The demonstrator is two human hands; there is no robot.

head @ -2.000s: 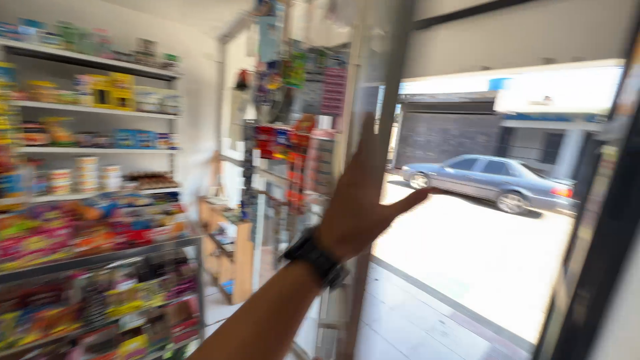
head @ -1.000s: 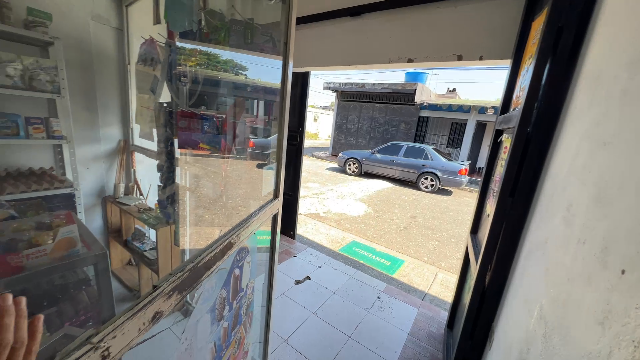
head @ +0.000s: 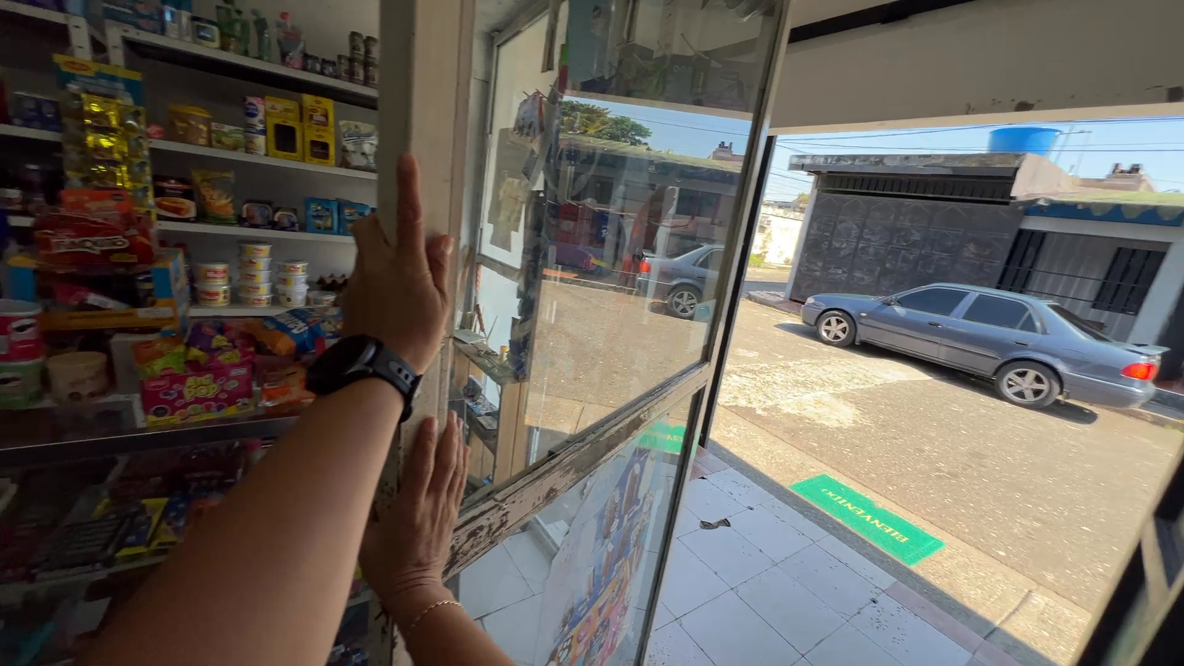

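Note:
A glass door with a worn, pale frame point(head: 439, 111) stands across the middle of the head view. My left hand point(head: 398, 277), with a black watch on the wrist, lies against the upright of this frame, index finger pointing up and thumb apart. Below it, my right hand point(head: 421, 518), with a thin bracelet, rests flat on the same upright near the chipped middle rail point(head: 583, 453). Its fingers are extended. Neither palm can be seen. The upper glass pane point(head: 638, 370) reflects the street, and a colourful poster point(head: 606, 555) shows through the lower pane.
Shelves point(head: 250, 69) of packaged goods and a display counter point(head: 111, 439) with sweets stand at the left. A wooden crate shelf point(head: 509, 421) shows through the glass. Outside lie white floor tiles point(head: 731, 573), a green doormat point(head: 865, 518) and a parked grey car point(head: 962, 338).
One second ago only the fingers of one hand showed at the lower left edge; now both hands are against the door frame. The view has shifted left.

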